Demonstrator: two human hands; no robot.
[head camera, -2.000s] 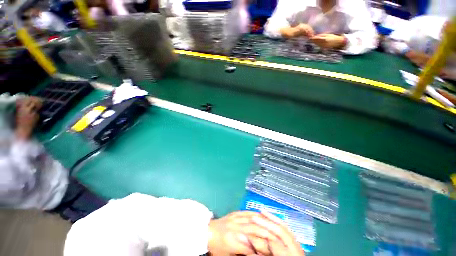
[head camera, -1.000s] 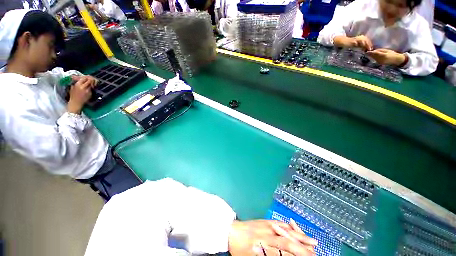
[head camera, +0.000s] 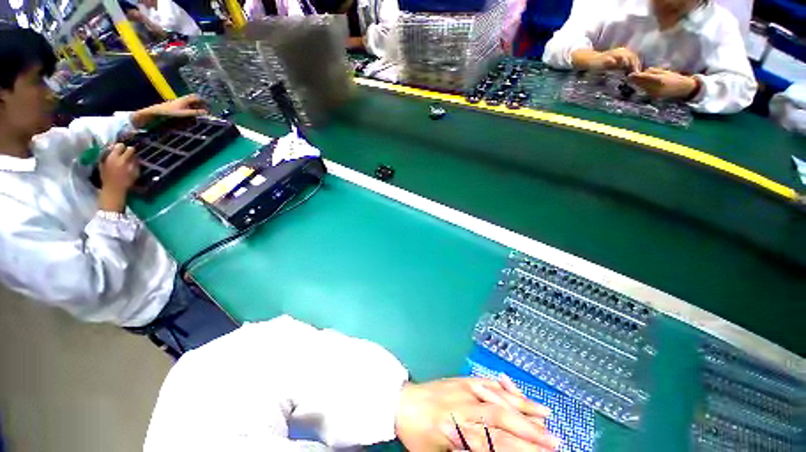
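My left hand (head camera: 468, 415) reaches in from the bottom edge, its fingers stretched over a blue adhesive sheet (head camera: 530, 393) with rows of small white squares. The hand's lower part is cut off and I cannot see if it holds anything. Two thin dark prongs, apparently tweezers (head camera: 473, 436), show in front of it; their rear end is out of the picture. My right hand cannot be made out. A clear blister tray (head camera: 566, 331) with rows of small dark parts lies just above the blue sheet.
A second blister tray (head camera: 751, 397) lies at the right. A black box with a yellow label (head camera: 256, 194) and cable stands at the left. Beyond the pale rail, the green belt (head camera: 530, 185) carries black round units (head camera: 383, 172). A person at the left works at a black compartment tray (head camera: 177, 150); another sits across.
Since one second ago, the view has shifted slightly. The left neighbour's far arm now reaches over the black tray. My left hand stays over the blue sheet. The dark unit on the belt appears further left.
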